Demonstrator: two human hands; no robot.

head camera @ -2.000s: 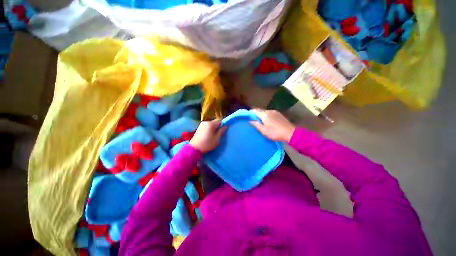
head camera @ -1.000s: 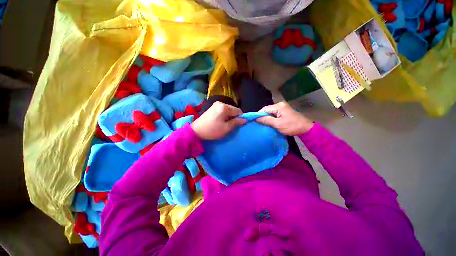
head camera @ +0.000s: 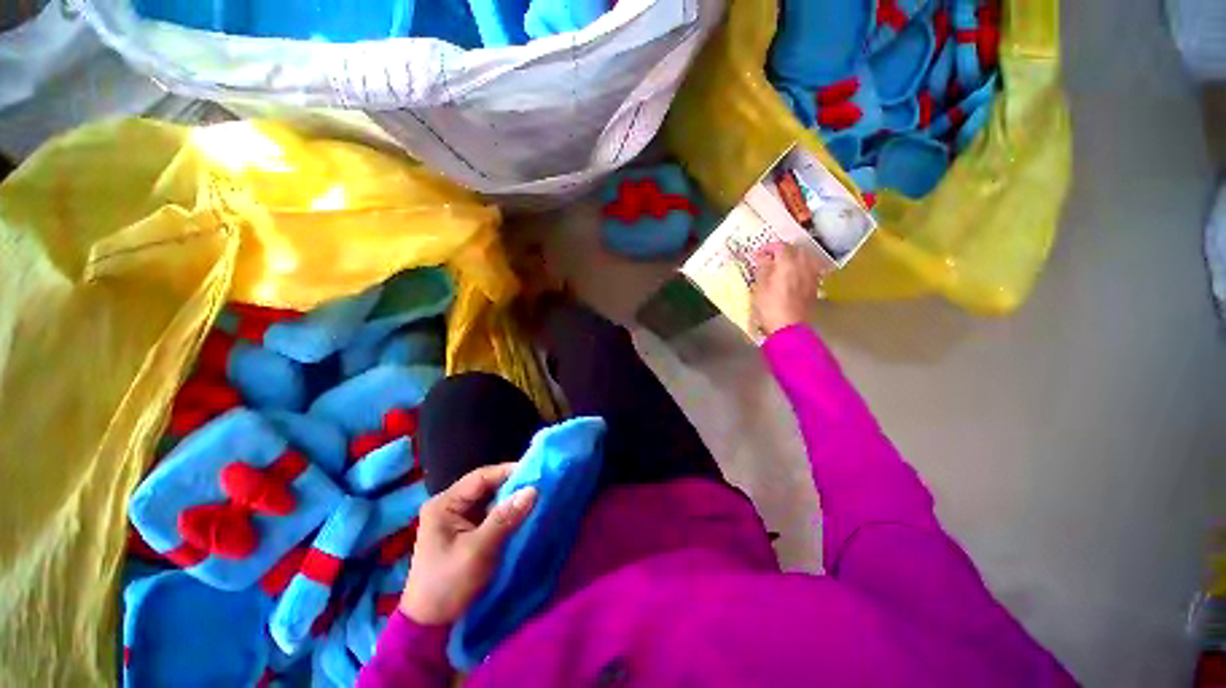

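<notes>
My left hand (head camera: 457,548) grips a bright blue plush piece (head camera: 541,518) by its side over my lap. The piece is seen narrow and tilted, its face partly turned away. My right hand (head camera: 784,286) is stretched forward onto the lid of the small tool box (head camera: 719,265), fingers down at the tools lying there. A small tool shows in part by the fingertips; whether the fingers grip it cannot be told. The box's open compartment holds a pale round item and a brown-red item.
The near yellow bag (head camera: 81,350), full of blue and red pieces, is at the left. A white sack (head camera: 498,128) is at the top. The far yellow bag (head camera: 1029,175) is at the upper right. One bow piece (head camera: 645,237) lies on the floor between them.
My right hand has let go of the plush piece and moved out to the tool box. My left hand has moved down and left with the piece, now turned edge-on. The view has shifted.
</notes>
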